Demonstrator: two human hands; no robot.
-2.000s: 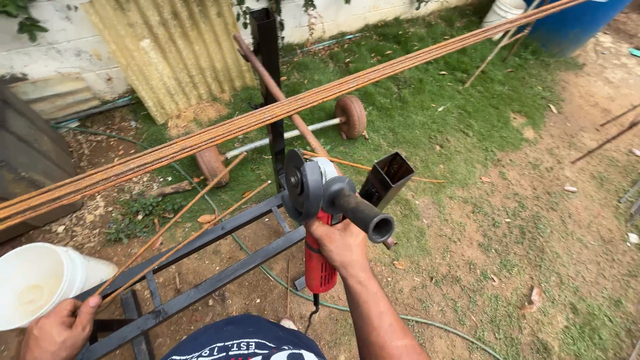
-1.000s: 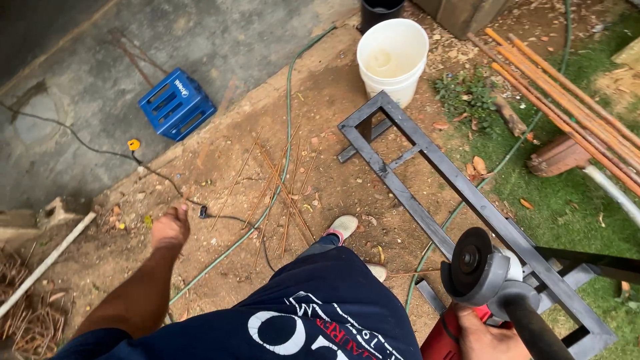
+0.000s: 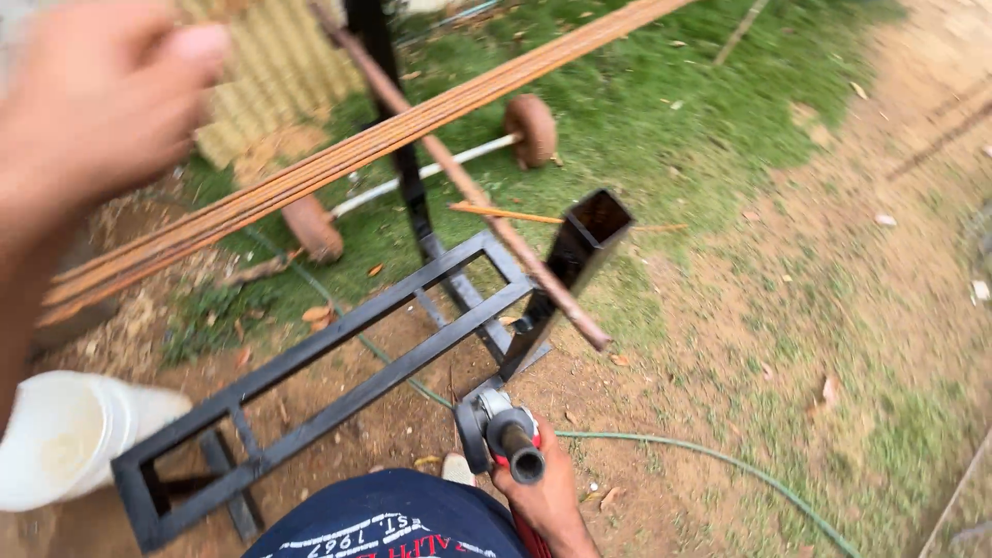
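Observation:
My right hand (image 3: 542,492) is wrapped around a red angle grinder (image 3: 496,438), low in front of my body, with its side handle pointing up toward me. The grinder is just below a black square steel post on a black steel frame (image 3: 364,380). My left hand (image 3: 116,101), blurred, is raised close to the camera at the upper left and holds nothing that I can see; its fingers look curled. A bundle of thin rusty steel rods (image 3: 372,151) crosses the view beyond the frame. A rusty pipe (image 3: 465,182) lies across the posts beneath the rods.
A white plastic bucket (image 3: 70,442) stands at the left end of the frame. An axle with two dirt-covered wheels (image 3: 531,130) lies on the grass. A green hose (image 3: 697,449) runs over the ground under the frame. A corrugated sheet (image 3: 271,85) leans at the upper left.
Two seconds ago my left hand held thin rods at the lower left; one second ago it was away from them, and now it is raised near the camera. The view swung left and back.

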